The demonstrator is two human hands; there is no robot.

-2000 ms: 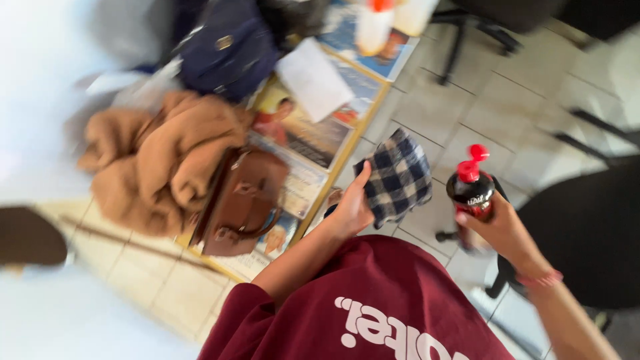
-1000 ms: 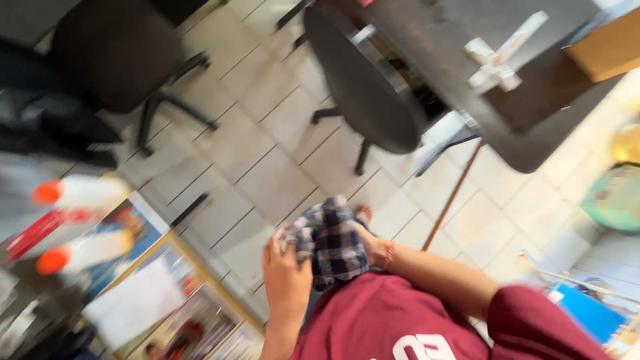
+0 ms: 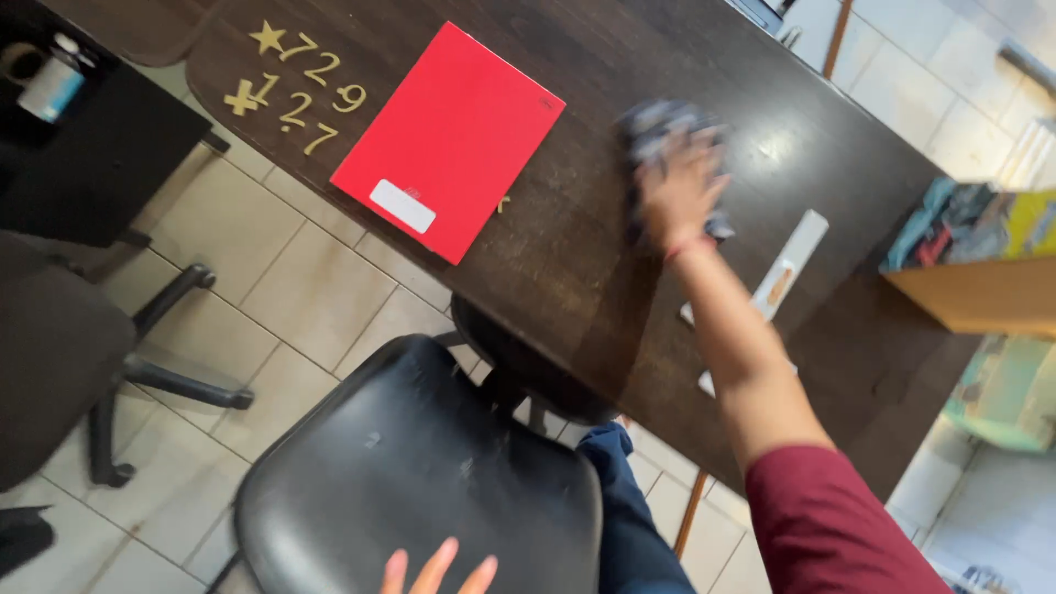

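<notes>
My right hand (image 3: 683,186) lies spread on a checkered cloth (image 3: 660,124), pressing it on the dark wooden table (image 3: 569,272); hand and cloth are blurred. Left of the cloth lies a red folder or booklet (image 3: 454,140) with a white label. Beside my right forearm are white strips (image 3: 792,262), partly hidden by the arm. My left hand (image 3: 437,569) shows only its fingertips, apart, at the bottom edge over a black chair seat (image 3: 429,478), with nothing seen in it.
Gold numbers and shapes (image 3: 309,91) lie at the table's left end. A cardboard box (image 3: 973,289) with packets stands at the right. A second office chair (image 3: 58,355) is at the left, and a black surface with a bottle (image 3: 54,82) is at the upper left.
The view has swung to the table. The cloth, held between both hands a second ago, is now under my right hand on the tabletop. The bottle held two seconds ago is out of view.
</notes>
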